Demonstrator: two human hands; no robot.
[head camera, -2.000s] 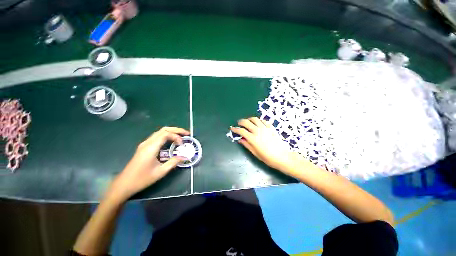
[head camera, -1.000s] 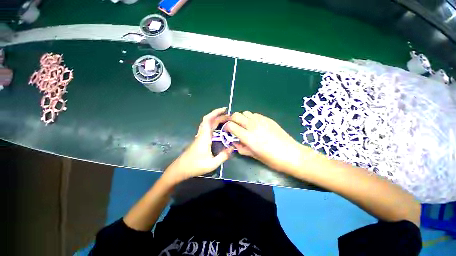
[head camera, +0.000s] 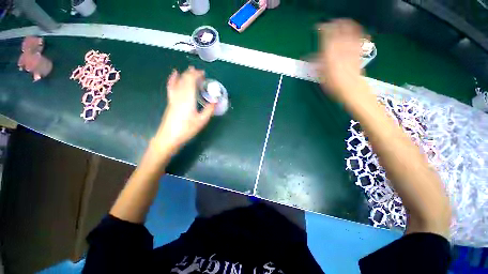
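Observation:
My left hand (head camera: 184, 107) is at a white-grey cylindrical housing (head camera: 220, 105) on the green bench, with fingers and thumb around its left side. The housing is slightly blurred, with a white block in its mouth. My right hand (head camera: 340, 56) is blurred over the conveyor beyond the pale strip. Another housing (head camera: 369, 53) shows at its right side, partly covered; whether the hand grips it cannot be told. White ring brackets (head camera: 366, 166) lie in a heap at the right, partly behind my right forearm.
A housing (head camera: 207, 48) stands at the pale strip (head camera: 134, 35), its wire trailing left. Pink brackets (head camera: 95, 80) and blurred pink pieces (head camera: 36, 59) lie at the left. A blue-faced piece (head camera: 246, 15) and more housings are on the conveyor. A clear plastic bag (head camera: 465, 160) lies at the right.
The view has shifted left. My hands have parted from the piece they held together. My left hand has moved to the other bench housing; my right hand has moved out over the conveyor, beside a housing.

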